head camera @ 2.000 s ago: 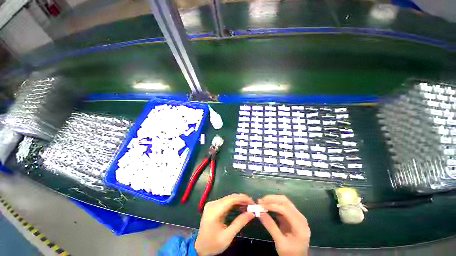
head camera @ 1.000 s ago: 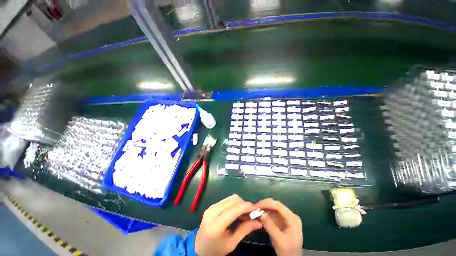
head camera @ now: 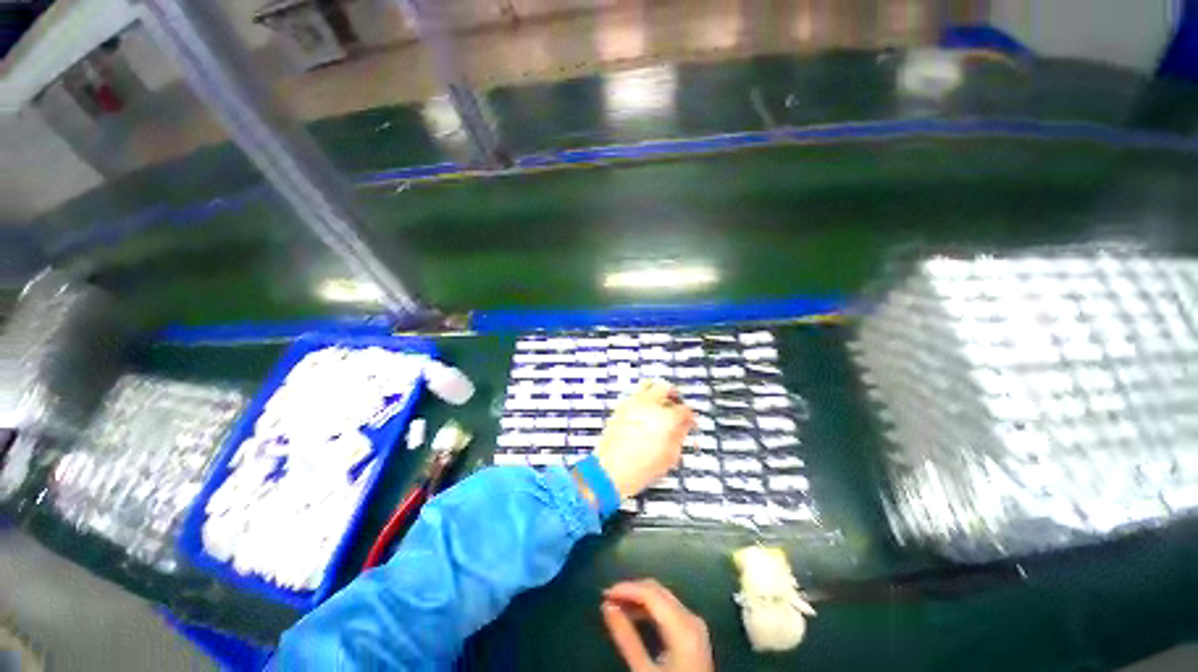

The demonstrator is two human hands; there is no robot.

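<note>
My left hand (head camera: 641,440) is over the middle of the clear tray (head camera: 545,440) with rows of white units. Its fingertips touch or hover just over the rows. Whether they hold a piece is hidden. My right hand (head camera: 660,633) is low at the bottom edge, partly cut off, with thumb and finger curved apart and nothing seen between them. Several right-hand columns of the tray look darker and slanted.
The blue bin (head camera: 197,519) of white parts is at left, with a white bottle (head camera: 448,382) beside it. Red-handled pliers (head camera: 394,525) are partly behind my left sleeve. A cream-headed mallet (head camera: 771,601) lies right of my right hand. Tall stacked trays (head camera: 1051,394) stand at far right.
My hands were together around a small white unit. My left hand has moved forward to the tray, and my right hand has stayed low. The view has shifted right.
</note>
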